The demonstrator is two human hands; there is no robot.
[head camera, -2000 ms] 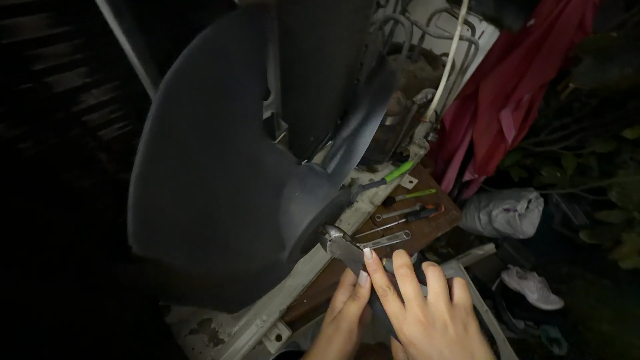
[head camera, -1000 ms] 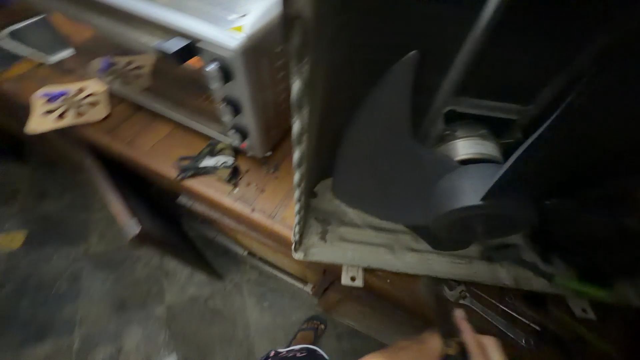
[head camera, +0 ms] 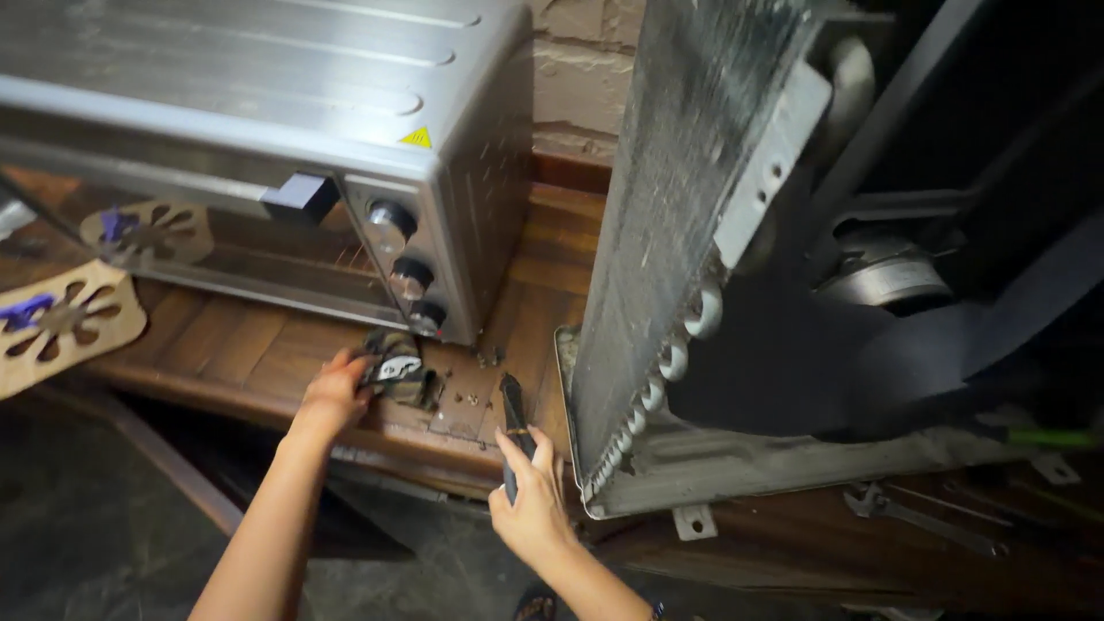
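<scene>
With its fingers on a dark camouflage-patterned cloth (head camera: 424, 390), my left hand (head camera: 335, 392) rests near the front edge of the wooden table (head camera: 267, 362). Whether it grips the cloth is unclear. A whitish metal piece (head camera: 398, 369) lies on the cloth. My right hand (head camera: 533, 492) holds a dark-handled tool (head camera: 514, 414), its far end pointing away over the table; its kind cannot be told. Small screws (head camera: 473, 399) and bits lie between the hands.
A steel toaster oven (head camera: 388, 155) stands behind the left hand. At right is an outdoor air-conditioner unit with a finned coil (head camera: 655, 216), a black fan (head camera: 776, 371) and a metal base (head camera: 742, 470). An adjustable wrench (head camera: 923, 517) lies before it. A wooden trivet (head camera: 78, 323) is at far left.
The view has swung left from the fan to the oven. Both hands were near the fan's base two seconds ago; now the left is at the cloth and the right holds the tool over the table.
</scene>
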